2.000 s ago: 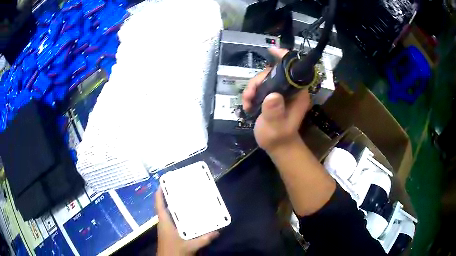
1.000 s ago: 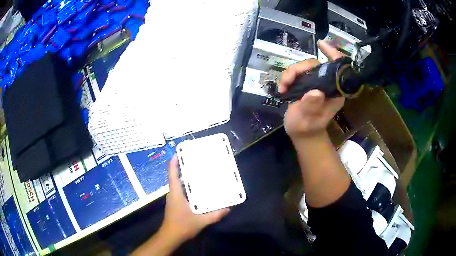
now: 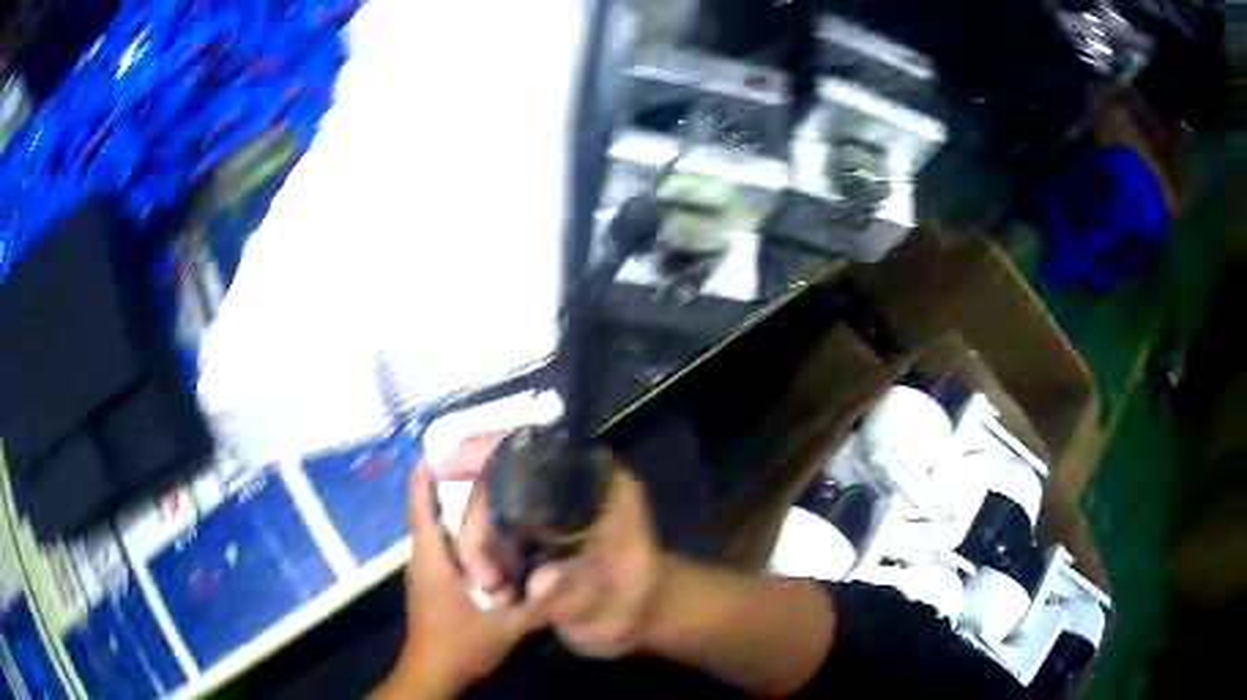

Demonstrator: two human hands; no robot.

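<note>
The white battery housing (image 3: 492, 419) is at the bench edge, low and left of centre, its flat white cover side up. My left hand (image 3: 445, 609) holds it from below and the left side. My right hand (image 3: 602, 581) is shut around the black electric screwdriver (image 3: 547, 486), which stands over the housing with its cord running upward. The driver and my right hand hide most of the housing. The driver tip and any screw are hidden. The picture is blurred.
A large white stack (image 3: 410, 205) lies behind the housing. Blue battery packs (image 3: 178, 96) and black pads (image 3: 82, 356) are at left. Screw feeders (image 3: 698, 192) stand behind right. A brown carton (image 3: 1012, 308) with white security cameras (image 3: 1005, 527) is at right. Printed blue panels (image 3: 233, 574) cover the bench.
My right hand has brought the screwdriver from the feeders down and left, over the housing. The driver is now more upright. My left hand still holds the housing. The camera view has shifted.
</note>
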